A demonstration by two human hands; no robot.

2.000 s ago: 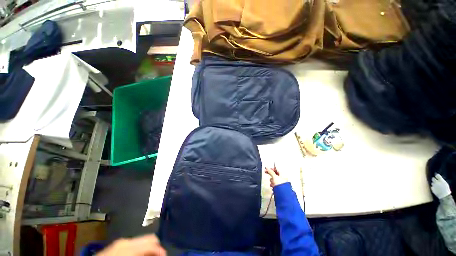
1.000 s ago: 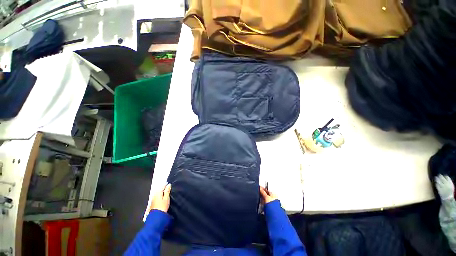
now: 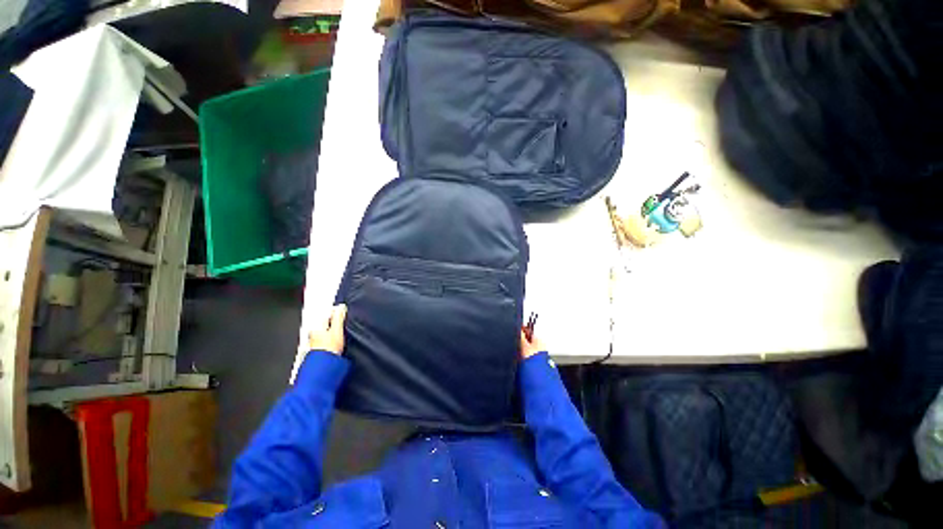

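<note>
A dark navy backpack panel [image 3: 434, 300] with an arched top lies over the white table's front edge, in front of my body. My left hand [image 3: 329, 333] grips its left side edge. My right hand [image 3: 529, 344] is at its right side edge, with thread snips [image 3: 531, 322] in the hand, their thin dark blades pointing up past the fingers. A zipper [image 3: 439, 277] runs across the panel's upper part. A second navy bag [image 3: 507, 109] lies flat behind, touching or just under the panel's top.
A green plastic bin [image 3: 230, 186] stands left of the table. A teal and tan cluster of small items [image 3: 667, 213] lies on the table [image 3: 744, 300]. Brown bags [image 3: 579, 12] are at the far side, a dark pile [image 3: 827, 124] at right. Quilted black bags [image 3: 713, 434] sit below the table.
My left hand has come from the lower left onto the panel's left edge, and my right hand from the table onto its right edge. The view has tilted down, showing my body.
</note>
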